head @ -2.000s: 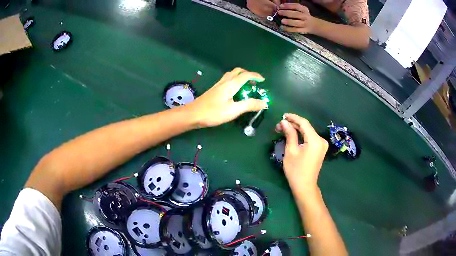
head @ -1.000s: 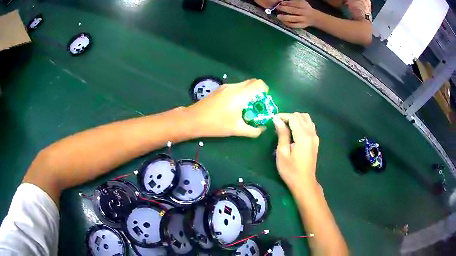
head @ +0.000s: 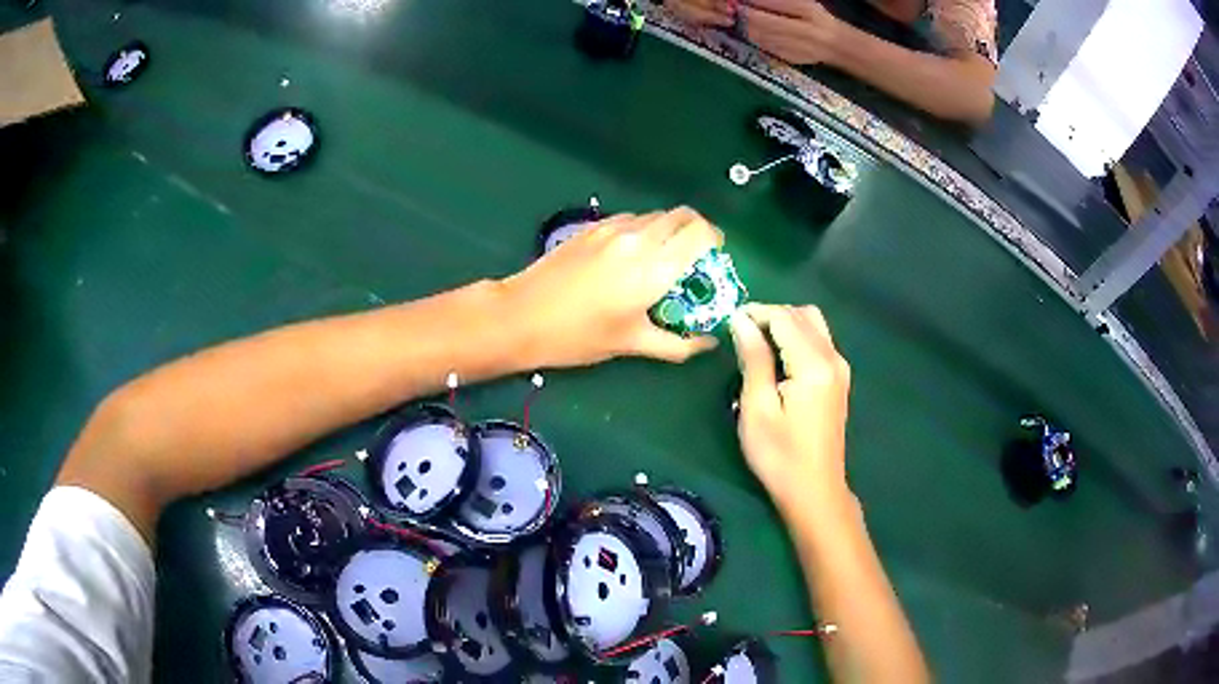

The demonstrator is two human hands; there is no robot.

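My left hand [head: 608, 287] is bare and holds a housing from its left side, with the round circuit board [head: 701, 294] facing up and glowing faint green. My right hand [head: 791, 388] has its thumb and fingertips pinched at the board's right edge. What the right fingertips hold is too small and covered to tell. A dark part shows slightly behind the right hand. An end cover [head: 568, 230] lies partly hidden behind my left hand. Many end covers [head: 604, 588] with red leads and white connectors lie in a pile nearest me.
Housings with boards lie on the green belt at right [head: 1053, 457], upper centre [head: 818, 174] and top [head: 610, 30]. Loose end covers [head: 281, 142] lie upper left, near a cardboard box [head: 38, 70]. Another person's hands [head: 789, 30] are across the metal rail [head: 922, 178].
My left hand has turned the board towards my right hand, whose fingertips have come to its edge. The green glow is weaker. Parts on the belt have shifted right, and a housing was set down across the belt.
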